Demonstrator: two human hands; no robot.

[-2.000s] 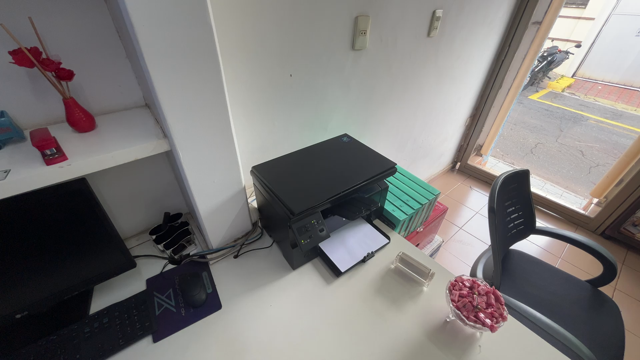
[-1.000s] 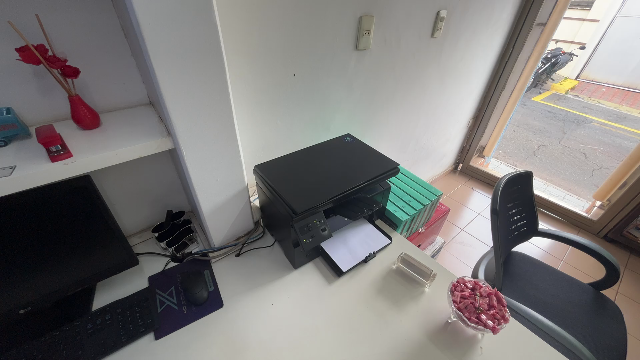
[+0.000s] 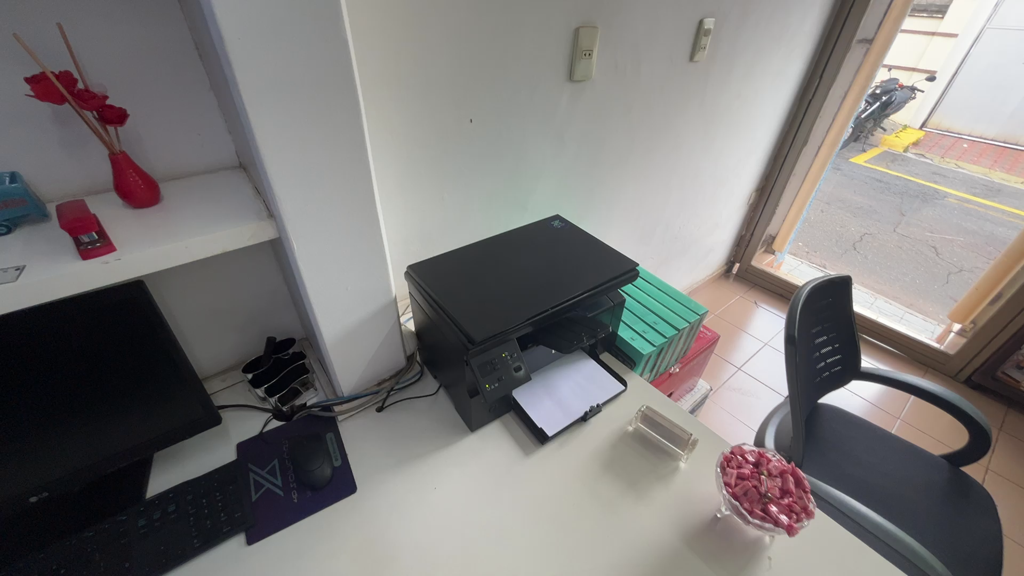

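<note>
Neither my left hand nor my right hand shows in the head view. A black printer (image 3: 520,276) stands on the white desk (image 3: 448,512), its lid closed, with white paper (image 3: 568,392) lying in its front tray and small lights lit on its panel. To its right is a clear plastic holder (image 3: 664,433). Near the desk's right edge stands a glass bowl of red-wrapped candies (image 3: 766,490). At the left, a black computer mouse (image 3: 310,462) rests on a purple mouse pad (image 3: 300,508), beside a black keyboard (image 3: 176,520).
A dark monitor (image 3: 88,400) stands at the left, below a shelf (image 3: 184,220) with a red vase (image 3: 134,180) and a red stapler (image 3: 85,230). Cables (image 3: 380,390) run behind the printer. Green box files (image 3: 660,320) and a black office chair (image 3: 888,456) are at the right, near the doorway.
</note>
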